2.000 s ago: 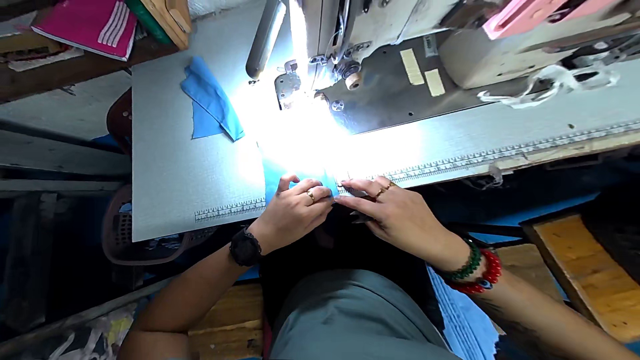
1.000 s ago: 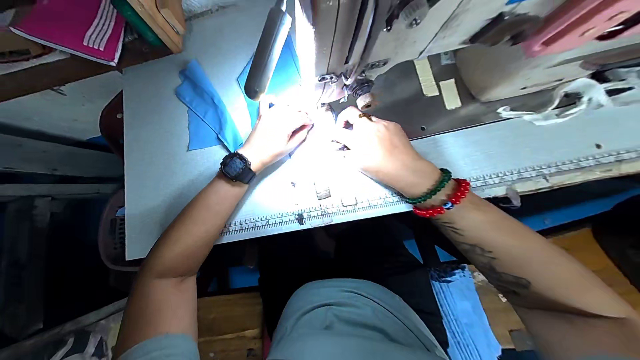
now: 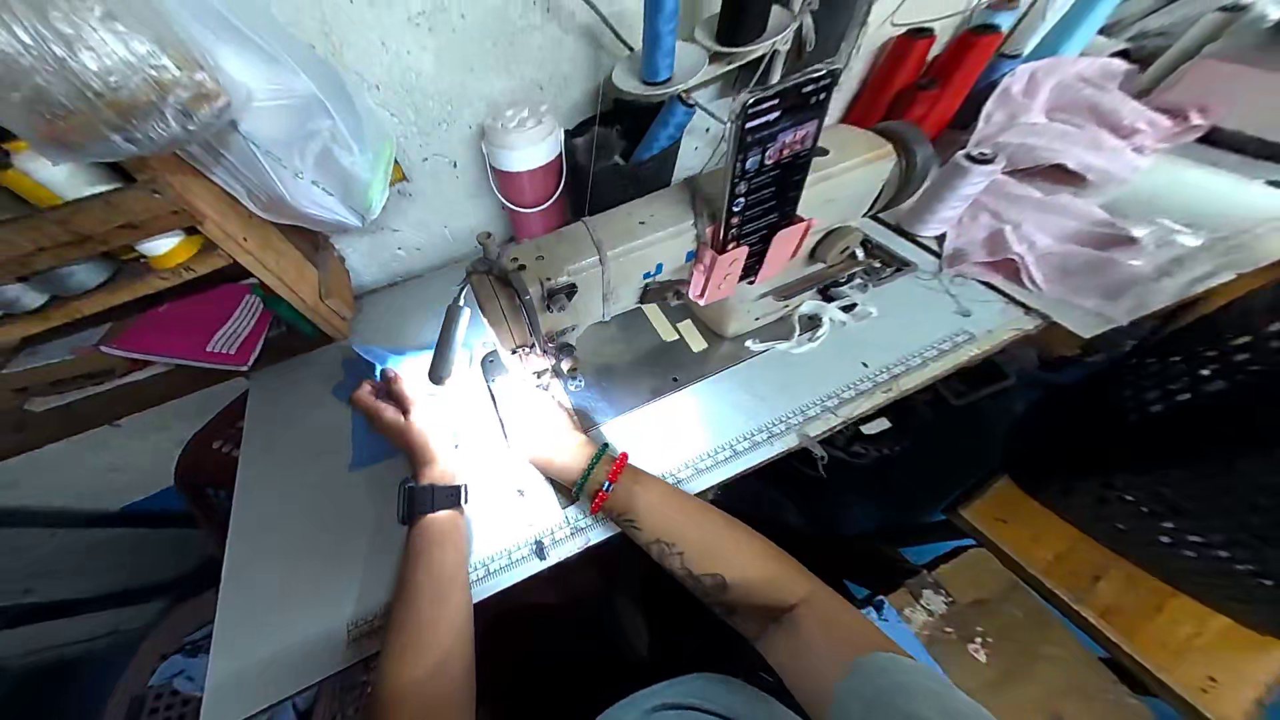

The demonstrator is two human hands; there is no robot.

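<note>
A cream industrial sewing machine (image 3: pixel 640 230) stands on the table, its lamp glaring over the needle area. My left hand (image 3: pixel 400 420) is at the blue fabric (image 3: pixel 368 440) left of the machine head, fingers curled; whether it grips the cloth is unclear. My right hand (image 3: pixel 545 430) reaches under the machine head near the presser foot. Glare washes out its fingers and whatever they touch. A black watch (image 3: pixel 432 499) is on my left wrist, green and red bead bracelets (image 3: pixel 608 482) on my right.
A measuring tape (image 3: pixel 800 412) runs along the table's front edge. A phone (image 3: pixel 775 170) sits in a pink holder on the machine. White strips (image 3: pixel 815 325) lie by its base. Behind are a pink jug (image 3: pixel 527 175) and thread cones (image 3: pixel 660 40). Pink cloth (image 3: pixel 1060 190) lies at right, a wooden shelf (image 3: pixel 250 250) at left.
The view has swung up and to the right. My hands, together at the table's front edge two seconds ago, moved up to the needle area; my left hand is now farther left, apart from my right.
</note>
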